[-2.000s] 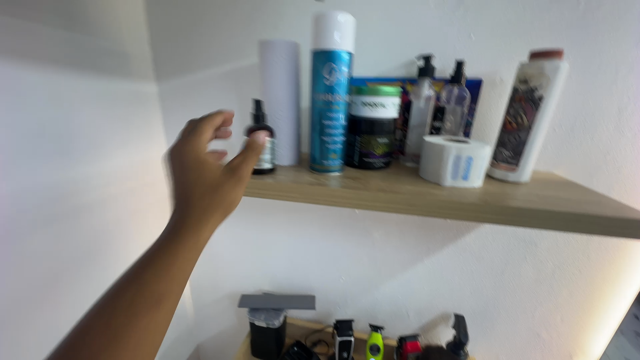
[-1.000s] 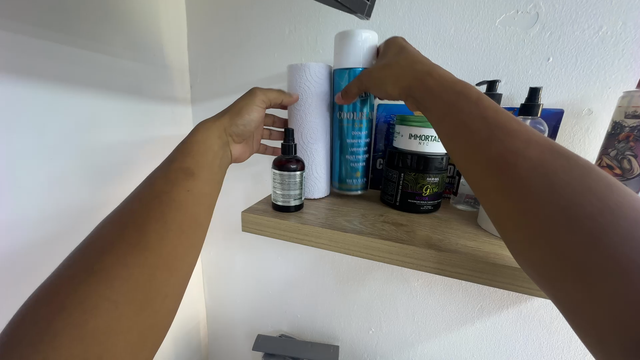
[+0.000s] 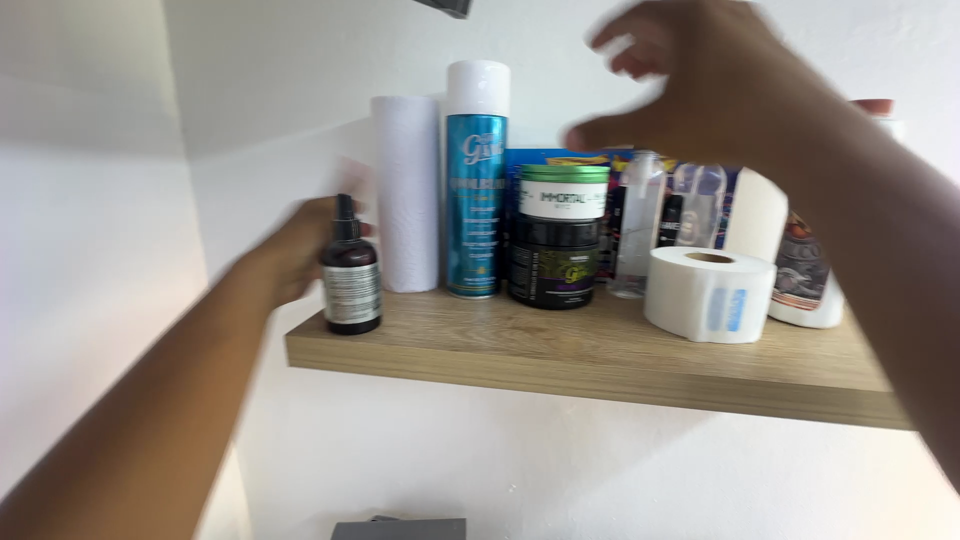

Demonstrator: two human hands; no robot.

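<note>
My left hand is behind the small dark spray bottle at the shelf's left end; its fingers are blurred and partly hidden. A white paper roll stands upright just right of them. Beside the roll is a blue aerosol can with a white cap. My right hand, blurred, is raised over the shelf with fingers and thumb apart, holding nothing. Below it stand a green-lidded jar stacked on a black jar, clear bottles and a white neck-strip roll.
The wooden shelf runs along a white wall, with its left end near a corner. A white bottle with a reddish cap stands at the right, partly behind my arm. A dark object juts in at the top; a grey flat thing shows below.
My right hand has left the top of the aerosol can and moved right, now empty. My left hand, beside the paper roll a second ago, is lower, behind the small spray bottle.
</note>
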